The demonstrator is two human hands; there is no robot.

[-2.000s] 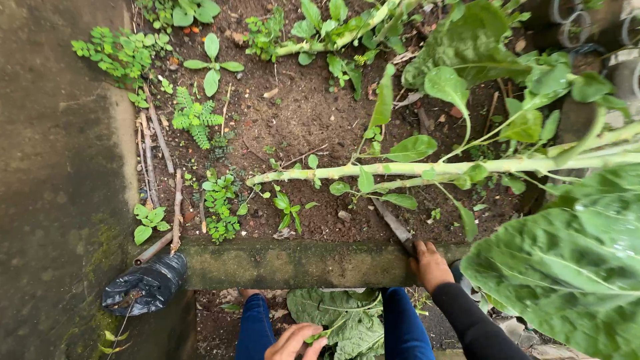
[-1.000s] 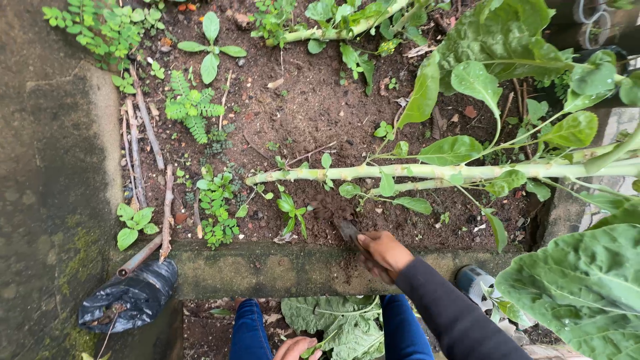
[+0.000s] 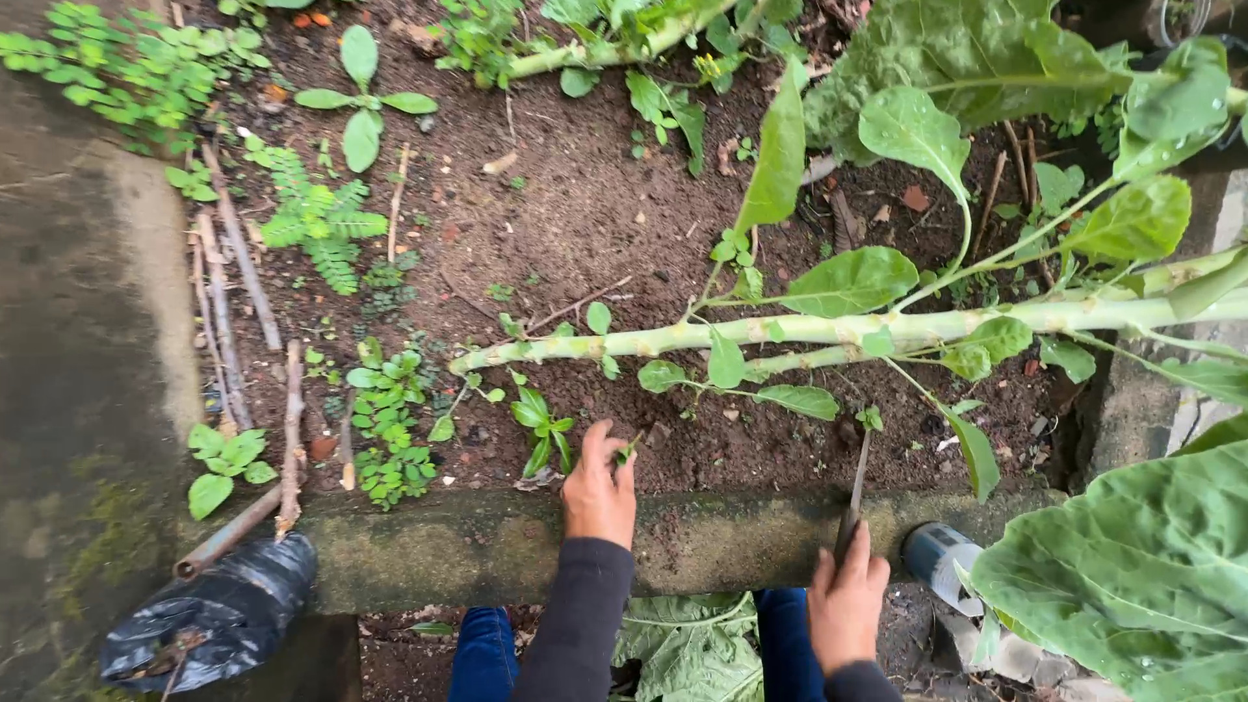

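My left hand (image 3: 600, 487) reaches over the concrete edge onto the soil, a small green sprig (image 3: 627, 451) pinched between its fingers. A leafy seedling (image 3: 542, 427) grows just left of it. Farther right, my right hand (image 3: 846, 600) grips a knife (image 3: 858, 483), its blade pointing away from me over the edge, the tip at a small weed (image 3: 870, 418) in the soil. Beyond both hands lies a long, pale, leafy plant stem (image 3: 682, 337), stretching to the right across the bed.
The concrete edge (image 3: 419, 546) of the bed runs in front of me. At left are dry sticks (image 3: 239, 249), a metal pipe (image 3: 229, 534) and a black plastic bag (image 3: 214, 619). A cylindrical container (image 3: 941, 561) and a large leaf (image 3: 1131, 575) are at right.
My left hand has come forward from near my legs onto the soil. My right hand, on the soil beside the edge a second ago, has moved right and back with the knife.
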